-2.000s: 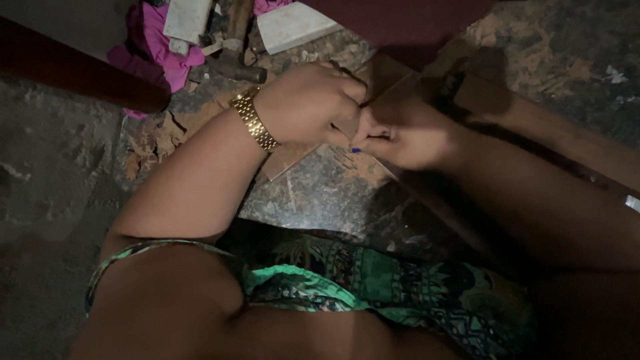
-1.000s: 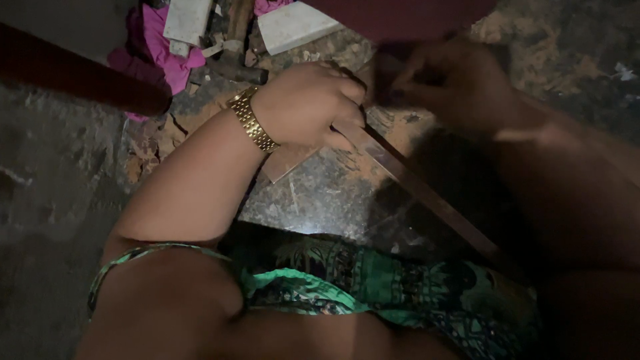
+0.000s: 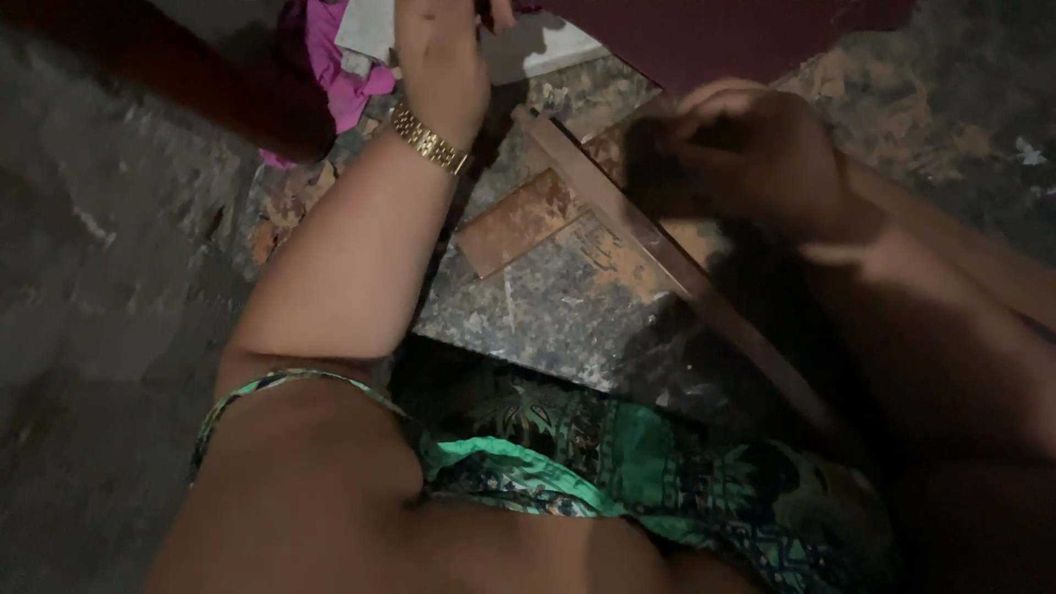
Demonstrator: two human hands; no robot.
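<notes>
My left hand [image 3: 445,58], with a gold-coloured metal watch band at the wrist, reaches to the top edge near a white slab [image 3: 544,49]; its fingertips are mostly cut off, so its grip cannot be made out. A long, narrow flat strip [image 3: 685,272] lies slantwise over a short reddish-brown flat piece [image 3: 520,223] on the speckled stone surface [image 3: 544,330]. My right hand [image 3: 742,157] is bent in deep shadow beside the strip's upper part, and whether it holds anything is hidden.
Pink cloth [image 3: 334,74] lies at the upper left, by a dark reddish rounded bar [image 3: 190,91]. A maroon sheet [image 3: 726,33] covers the top centre. Brown scraps or dust [image 3: 883,99] are scattered over the stone surface.
My left hand has let go of the strip's upper end and moved up toward the white slab. My right hand, at the left hand two seconds ago, is now apart from it, to the right.
</notes>
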